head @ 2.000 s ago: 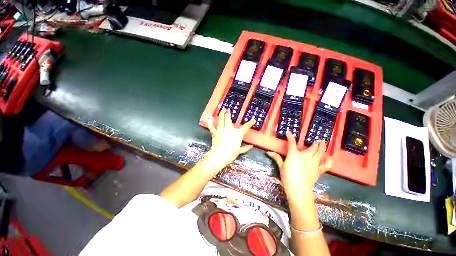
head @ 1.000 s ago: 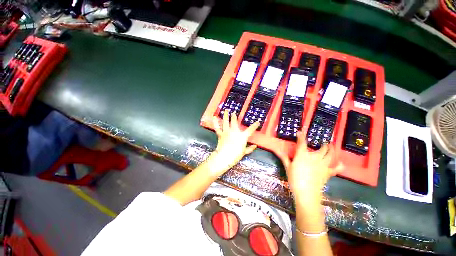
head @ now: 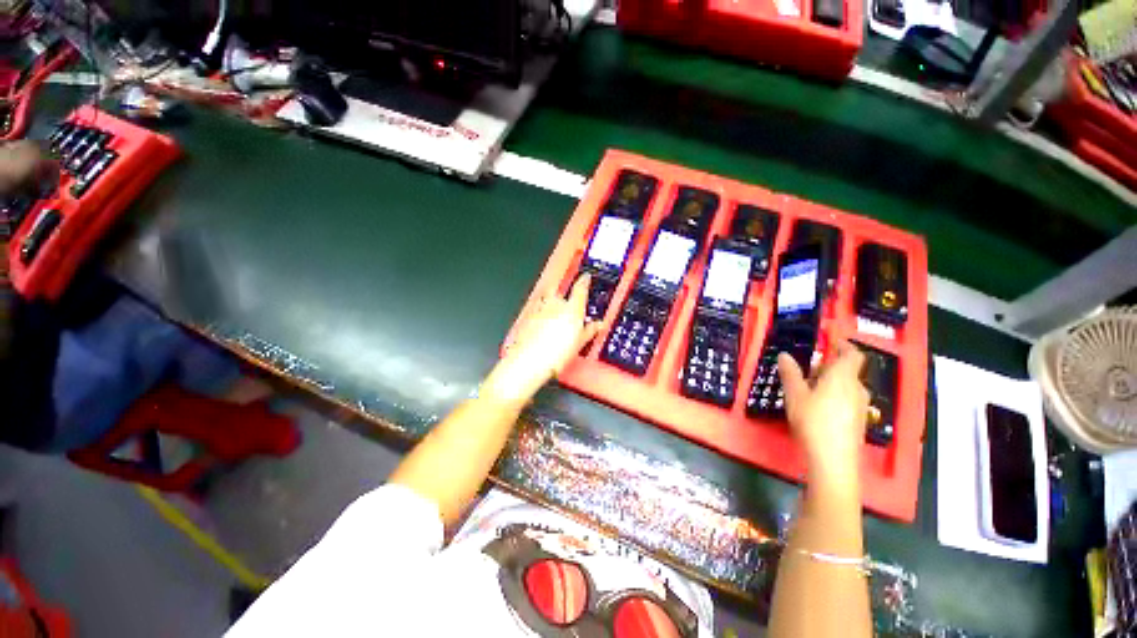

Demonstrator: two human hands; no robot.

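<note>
A red tray [head: 698, 409] holds black flip phones in two rows. Four phones in the near row lie open with lit screens; three screens are white, and the fourth phone's screen [head: 798, 287] is bluish. The rightmost near phone [head: 880, 396] is closed and partly covered by my right hand. My left hand [head: 549, 337] rests on the keypad of the leftmost open phone [head: 611, 241]. My right hand [head: 825, 396] has its fingers apart, touching the keypad area of the fourth open phone; whether it grips the phone is unclear.
A smartphone [head: 1011, 474] lies on white paper [head: 954, 436] at the right, beside a round fan [head: 1100, 376]. Another red tray [head: 125, 187] stands at the far left, with a person's hand [head: 23, 168] over it. A monitor [head: 436, 44] and a further red tray [head: 798, 44] are behind.
The view has shifted, so the tray appears lower. The fourth phone's screen has turned from white to bluish. My left hand has moved up over the leftmost keypad. My right hand has moved rightward.
</note>
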